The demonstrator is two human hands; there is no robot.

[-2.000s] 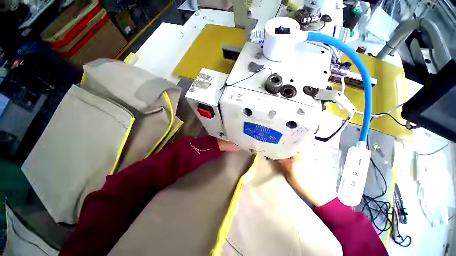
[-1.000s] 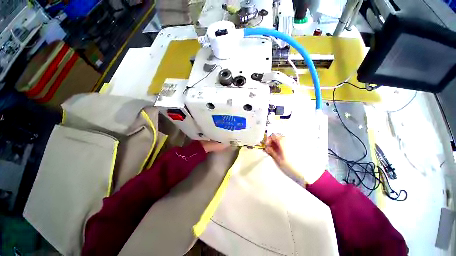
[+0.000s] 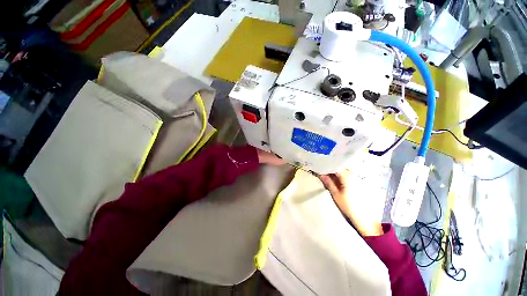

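A beige fabric piece with a bright yellow edge binding lies in front of the white sewing machine, its far end under the machine head. My left hand is at the left of the needle area, mostly hidden by the head and its sleeve; its fingers do not show. My right hand is at the right of the needle area, fingertips at the far edge of the fabric, partly under the head. The presser foot and needle are hidden by the head.
Folded beige panels with yellow edges are stacked at the left. A blue hose curves down the machine's right side. A dark screen stands at the right edge. Tangled black cable lies on the right of the table.
The camera view has shifted and tilted. The fabric's near end now shows a curved edge higher in the picture. My right fingertips, visible beside the head one second ago, are now partly under it.
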